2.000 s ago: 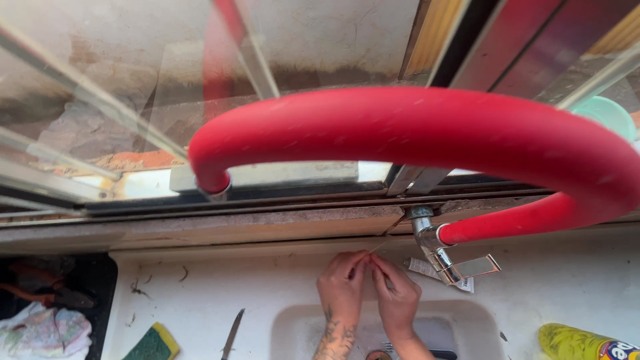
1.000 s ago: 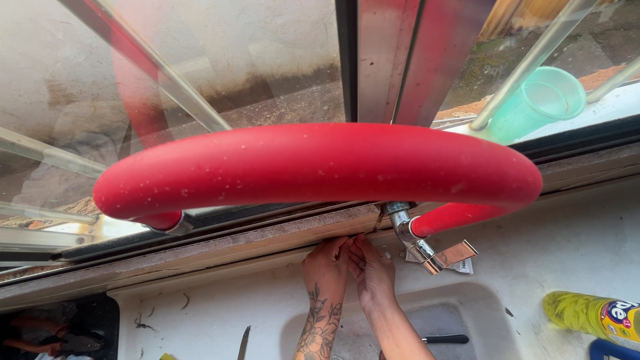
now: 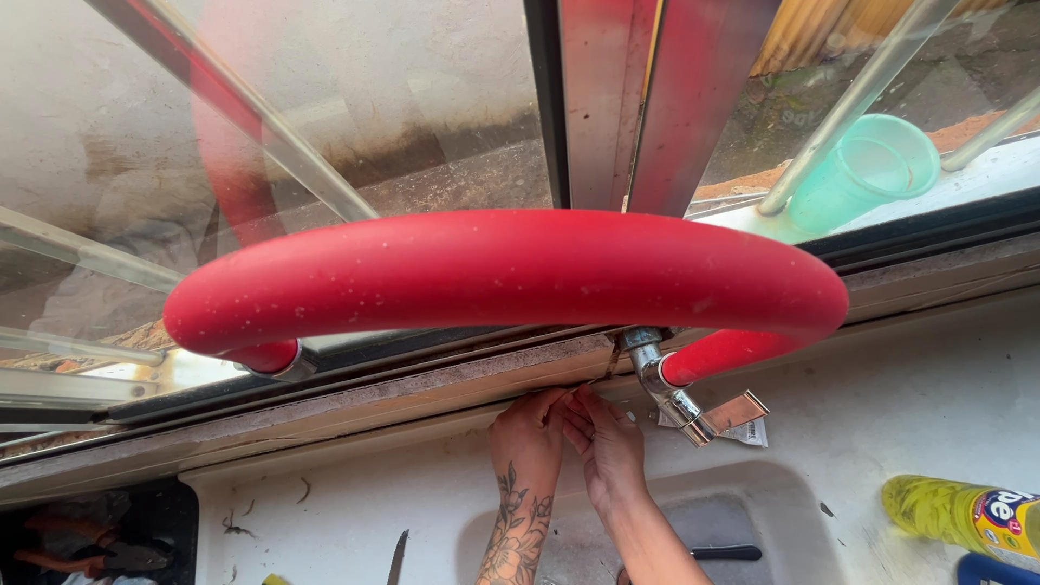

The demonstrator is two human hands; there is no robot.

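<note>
My left hand [image 3: 528,431], its forearm tattooed with flowers, and my right hand [image 3: 609,455] meet at the back rim of the white sink [image 3: 756,487], against the wall edge. Their fingertips pinch together; something thin seems to be between them, too small to make out. Just right of them stands the chrome faucet [image 3: 666,390] with its flat lever, its red flexible spout [image 3: 504,268] arching across the view above both hands. Behind the lever lies a small printed packet [image 3: 747,433], partly hidden.
A black-handled utensil [image 3: 727,552] lies in the basin, a serrated blade [image 3: 397,556] on the left counter. Orange-handled pliers [image 3: 106,556] rest in a black tray. A yellow detergent bottle [image 3: 942,504] lies at right. A green plastic cup [image 3: 865,175] stands behind the window.
The view has swung noticeably, bringing the green cup fully into sight. Both hands stay close together at the sink's back edge, with the fingers in a slightly different pose.
</note>
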